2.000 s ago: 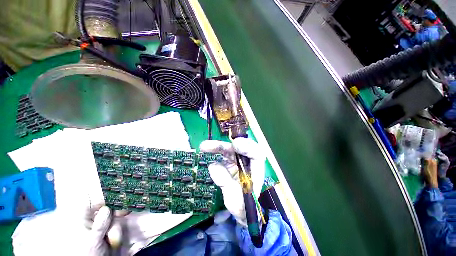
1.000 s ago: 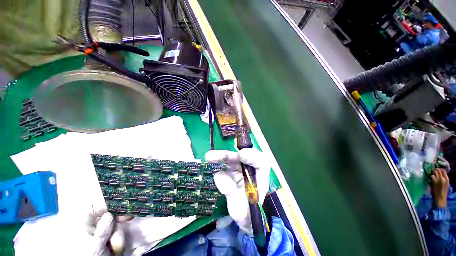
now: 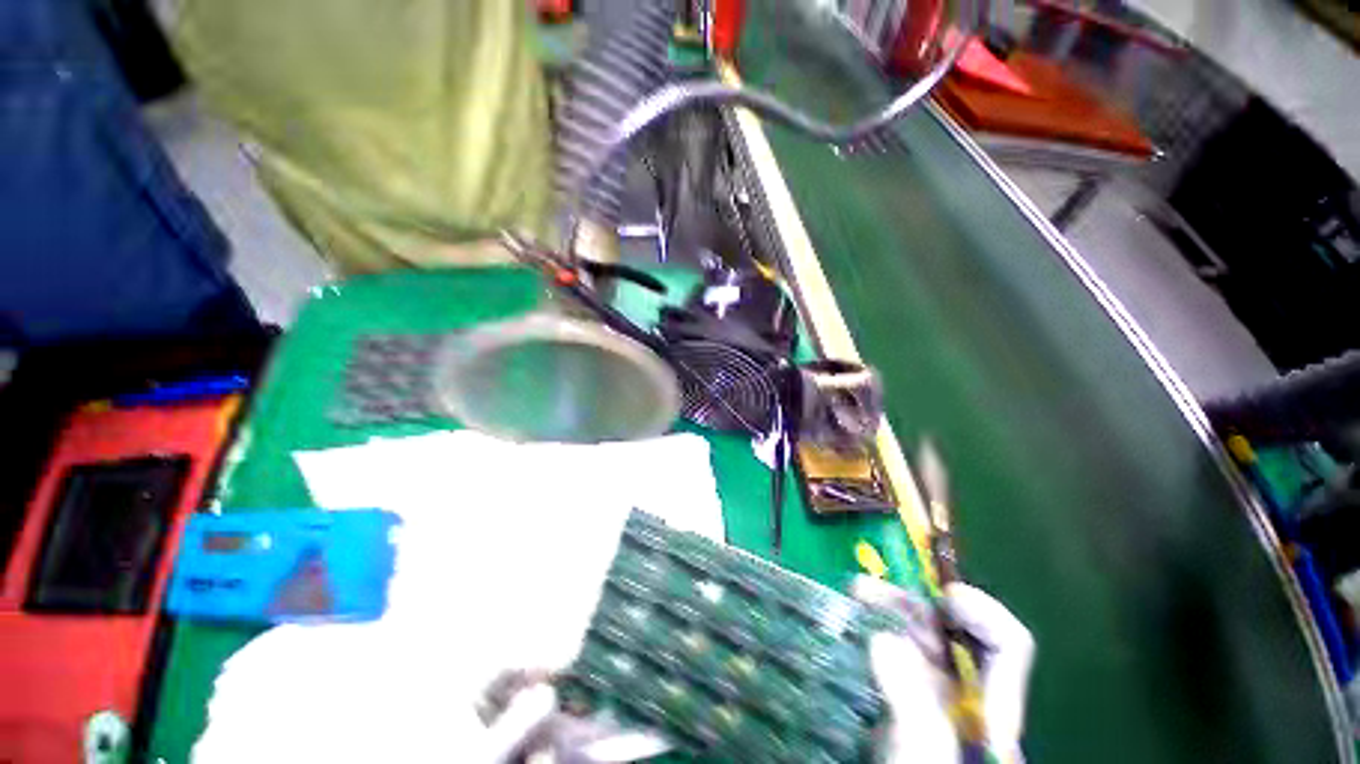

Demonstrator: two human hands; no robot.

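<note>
The green PCB panel (image 3: 723, 642), blurred, lies at a slant in front of me, its lower edge near the picture's bottom. My gloved left hand (image 3: 559, 724) holds its lower left corner and is partly cut off by the bottom edge. My gloved right hand (image 3: 955, 664) is shut on the soldering iron (image 3: 937, 515), whose tip points up and away, off the panel, over the conveyor's edge. Its fingers are at the panel's right edge; blur hides whether they grip it. The iron stand (image 3: 843, 433) is empty, beyond the right hand.
White sheets (image 3: 492, 552) lie under the panel. The blue box (image 3: 284, 567) and red tray (image 3: 52, 597) are at left. The fume hood (image 3: 559, 381), fan (image 3: 731, 381) and another panel (image 3: 385, 376) are behind. The conveyor (image 3: 1074, 493) runs along the right. A person in yellow-green clothing (image 3: 381, 120) stands behind the bench.
The view has swung left, bringing the red tray into sight. The panel has turned so its right side slopes toward me. The iron has moved away from the stand toward the conveyor side.
</note>
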